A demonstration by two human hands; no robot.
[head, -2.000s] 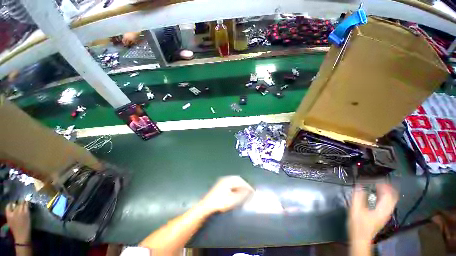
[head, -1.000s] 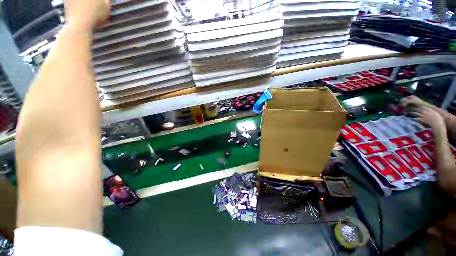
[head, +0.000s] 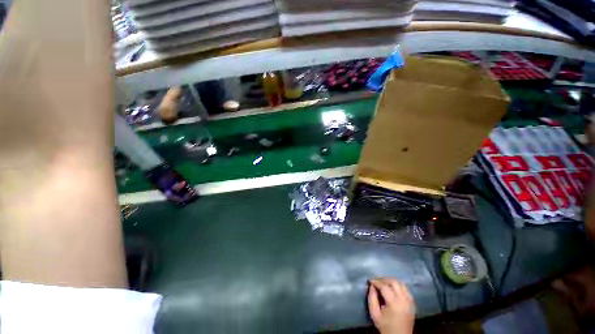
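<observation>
My left forearm (head: 62, 163) rises large and blurred along the left side; its hand is cut off by the top edge. My right hand (head: 390, 304) is low on the dark green bench top (head: 228, 254), fingers bent. I cannot tell whether it holds anything. A pile of boards (head: 321, 205) lies beyond it, left of the black fume extractor fan (head: 391, 212). The yellow-green round tub (head: 460, 264) with a silvery centre stands right of my right hand.
A cardboard box (head: 434, 121) stands over the fan. A tray with red parts (head: 538, 176) is at the right. A phone (head: 173, 185) leans near the green conveyor belt (head: 228, 156), which carries scattered parts. Stacked white trays (head: 209, 23) fill the shelf above. A black cord runs at right.
The view has tilted down and shifted since one second ago. My left arm stays raised after leaving the bench. My right hand, out of view one second ago, shows again, now left of the tub.
</observation>
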